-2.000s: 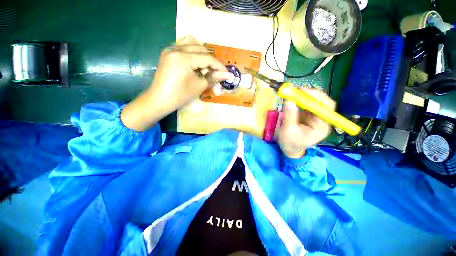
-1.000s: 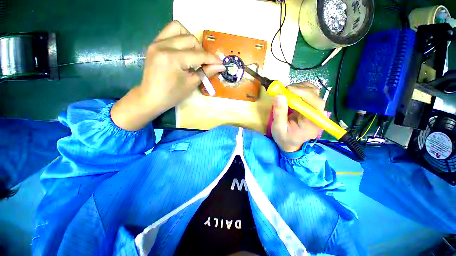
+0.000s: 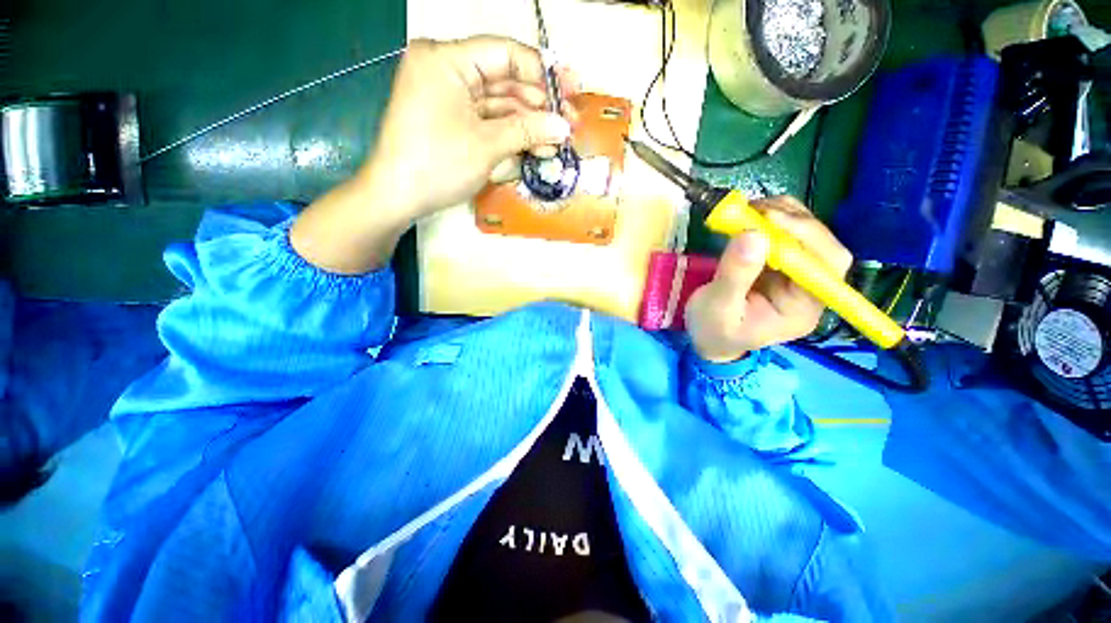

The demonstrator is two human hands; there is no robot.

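Note:
My left hand point(image 3: 457, 122) is over the left part of the orange jig point(image 3: 554, 224). Its fingers hold slim tweezers point(image 3: 547, 51) pointing up and away. The small round coil part point(image 3: 550, 175) is at its fingertips; whether it is lifted off the jig I cannot tell. Solder wire point(image 3: 280, 95) runs from the solder spool point(image 3: 61, 149) at left to my left hand. My right hand point(image 3: 770, 275) grips the yellow soldering iron point(image 3: 810, 270). The iron's tip is right of the coil part, apart from it, near the jig's right edge.
The cream board point(image 3: 487, 275) lies under the jig. A tin of silvery shavings point(image 3: 746, 63) stands at the back right. A pink-red block point(image 3: 664, 290) is beside my right hand. The blue soldering station point(image 3: 920, 164) and a black fan point(image 3: 1070, 343) are at right.
The iron tip has moved right, off the coil part. My left hand has risen slightly, with the tweezers now pointing away from me. The solder wire now slants upward to the hand.

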